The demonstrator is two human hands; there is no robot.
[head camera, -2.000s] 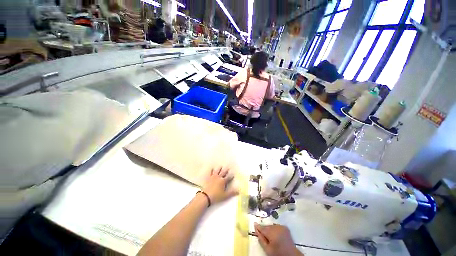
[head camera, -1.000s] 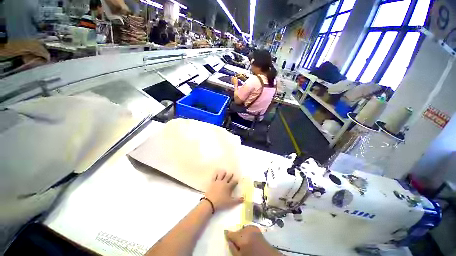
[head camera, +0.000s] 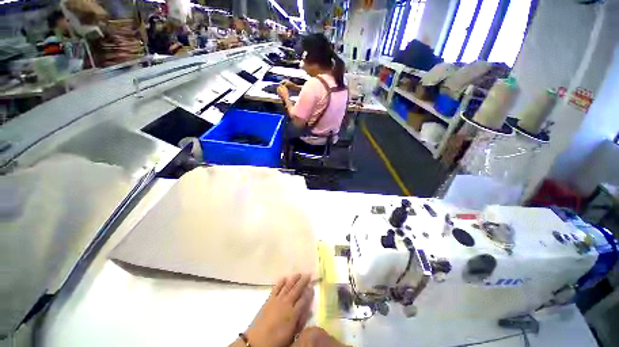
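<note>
A beige-grey fabric panel (head camera: 220, 227) lies flat on the white table, its rounded side away from me and its right side close to the yellow tape guide (head camera: 328, 284). My left hand (head camera: 284, 308) rests flat on the panel's near edge, left of the needle area. My right hand (head camera: 317, 337) is beside and below it, mostly cut off by the bottom edge; its fingers are hidden, and whether it holds anything cannot be seen. The white sewing machine (head camera: 441, 284) stands to the right of both hands.
Pale panels (head camera: 51, 223) are piled at the left over the grey trough (head camera: 115, 105). A blue bin (head camera: 244, 135) stands beyond the table. A seated person (head camera: 322, 101) is ahead. Thread cones (head camera: 495, 105) stand behind the machine. A black cable lies at the lower right.
The view has shifted. The panel has turned and its near edge is closer to me. My left hand has come nearer the bottom, and my right hand has moved left and down, beside it.
</note>
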